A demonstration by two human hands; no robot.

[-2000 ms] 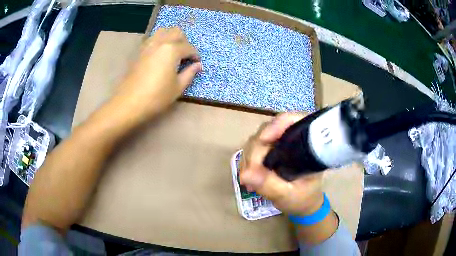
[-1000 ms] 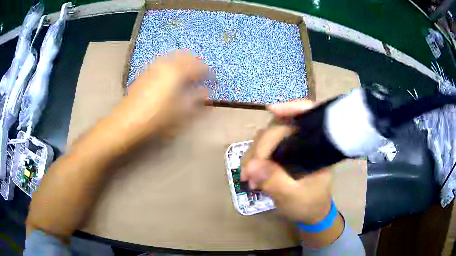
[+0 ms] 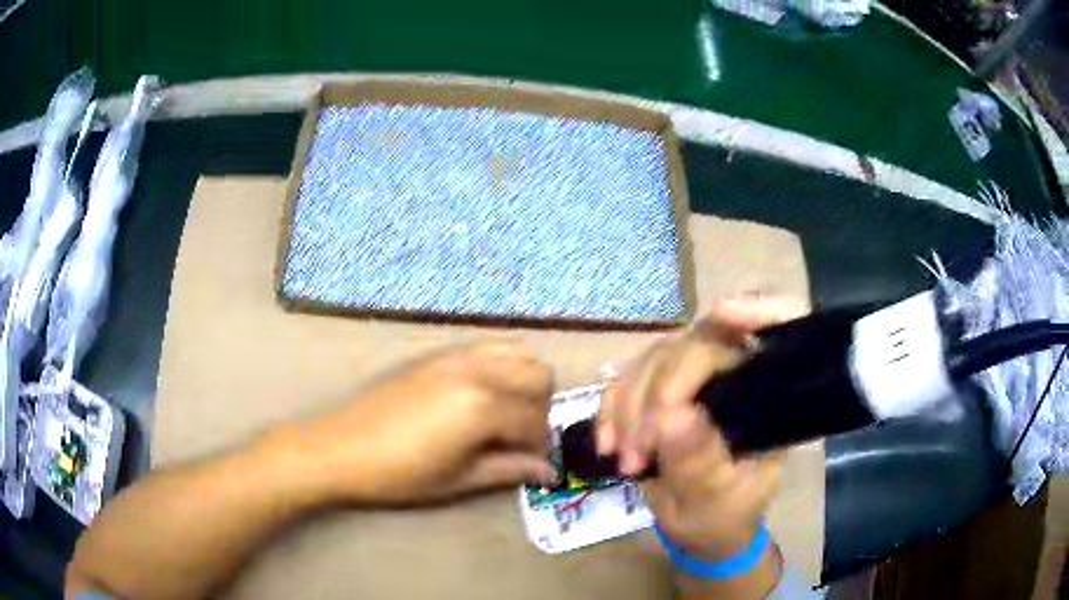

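The white socket housing [image 3: 565,530] lies open side up on the cardboard mat, with a green circuit board [image 3: 542,495] and thin coloured wires inside. My right hand [image 3: 686,451], with a blue wristband, is closed around the black electric screwdriver [image 3: 797,381], whose front end points down into the housing. My left hand [image 3: 487,422] is at the housing's left edge, fingertips together near the screwdriver's front end. Whether it holds a screw cannot be seen. The screw tray [image 3: 481,319], full of silvery-blue screws, is beyond both hands.
The cardboard mat [image 3: 246,270] lies on a black bench. At the left are bagged cords [image 3: 96,246] and another open housing with a board [image 3: 103,451]. Bagged cords [image 3: 1008,305] are piled at the right. A green conveyor belt [image 3: 469,41] with pale edging runs across the back.
My left hand has moved from the screw tray down to the housing. My right hand still holds the screwdriver over the housing. The view has shifted, so the tray appears lower.
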